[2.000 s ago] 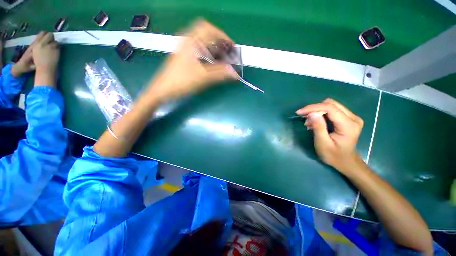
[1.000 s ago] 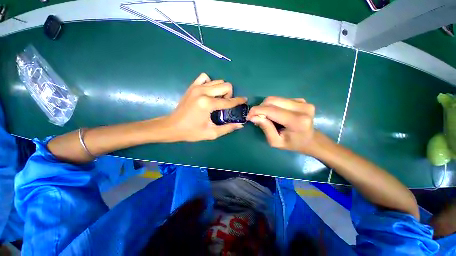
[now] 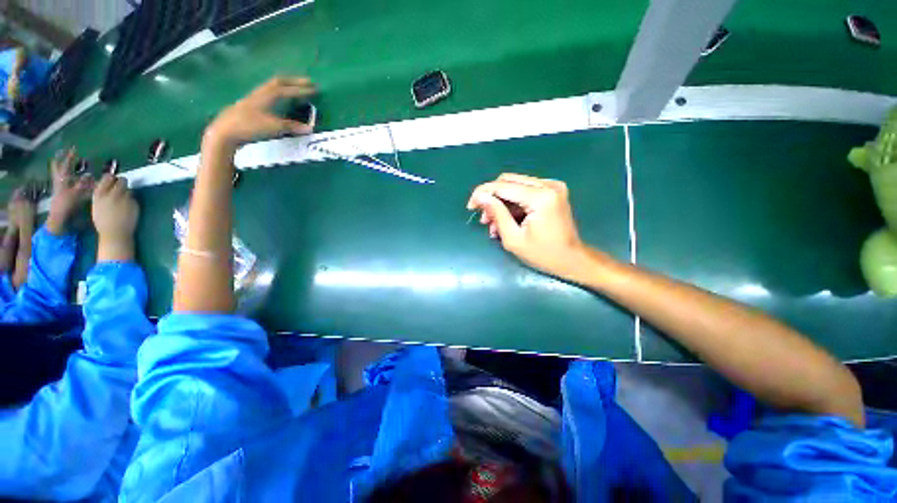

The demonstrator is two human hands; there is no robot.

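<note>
My left hand (image 3: 258,116) reaches over the white rail onto the green belt, slightly blurred, its fingers spread. A smartwatch body (image 3: 307,118) is at its thumb and fingertips, partly hidden; I see no closed grip on it. My right hand (image 3: 526,216) is above the bench top, fingers pinched on a fine stick tool (image 3: 472,215), of which only a short thin tip shows. Thin white strips (image 3: 384,167) lie from the rail onto the bench. Another smartwatch body (image 3: 430,88) is on the belt, right of my left hand.
A grey upright (image 3: 664,59) stands on the white rail (image 3: 482,126). A clear plastic bag (image 3: 242,263) lies partly behind my left forearm. A green rounded object (image 3: 880,211) is at the right edge. Neighbouring hands (image 3: 115,211) work at left. Black trays (image 3: 167,44) lie beyond the belt.
My left hand has moved from the bench to the belt, and the watch body is no longer between my hands. My right hand stays over the bench. The view has shifted, showing more belt and neighbours.
</note>
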